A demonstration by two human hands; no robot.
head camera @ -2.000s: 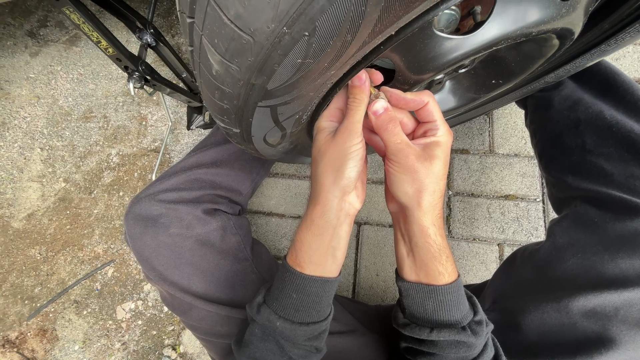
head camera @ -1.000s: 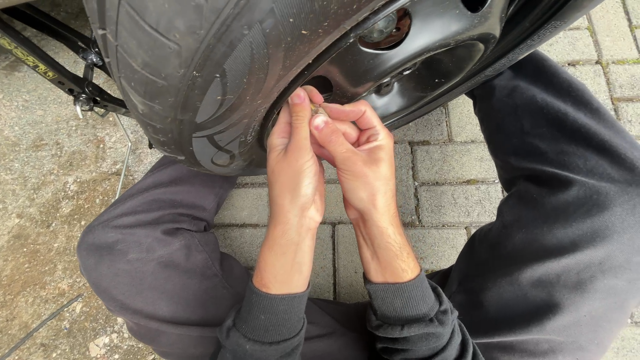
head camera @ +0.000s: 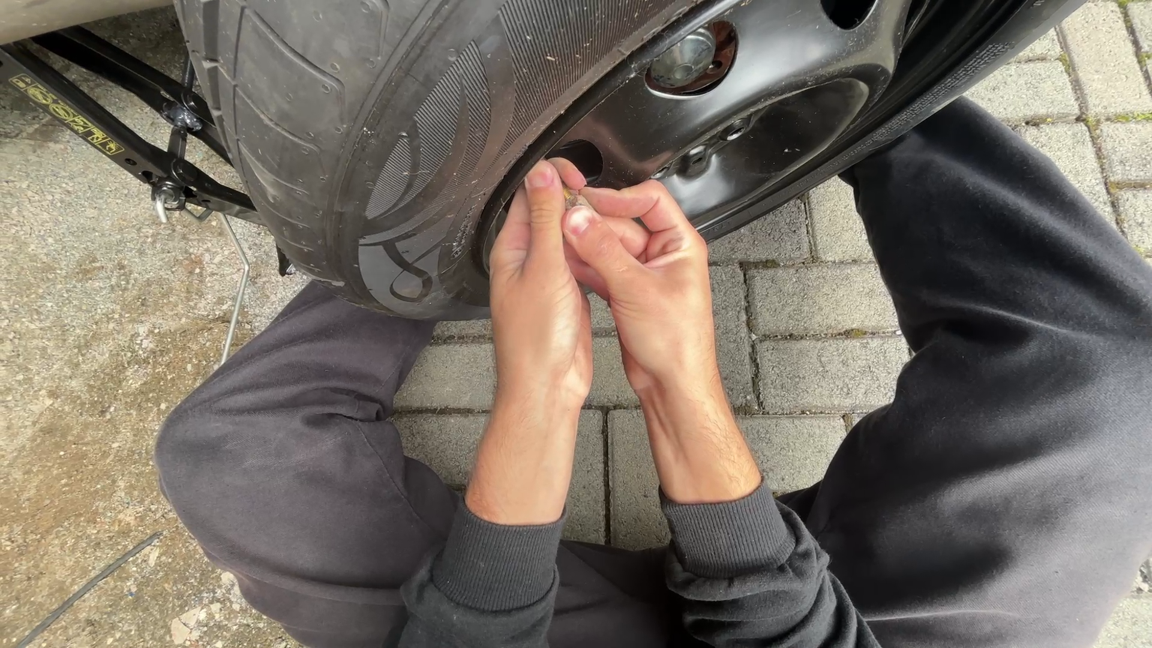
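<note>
A black car tire on a glossy black steel wheel rim fills the upper middle. At the rim's lower left edge both hands meet. A small metallic piece with a yellowish part shows between the fingertips; fingers hide most of it, and I cannot tell exactly what it is. My left hand has thumb and fingers closed around its left side, against the edge of the rim. The thumb and index finger of my right hand pinch it from the right. A wheel bolt shows through a round rim opening.
Left of the tire stands a black scissor jack, with a bent metal rod beside it. My bent legs flank the wheel over grey paving blocks. A thin dark strip lies on rough ground at the lower left.
Both hands stay together at the same spot on the rim, with little change in the fingers. The view has shifted.
</note>
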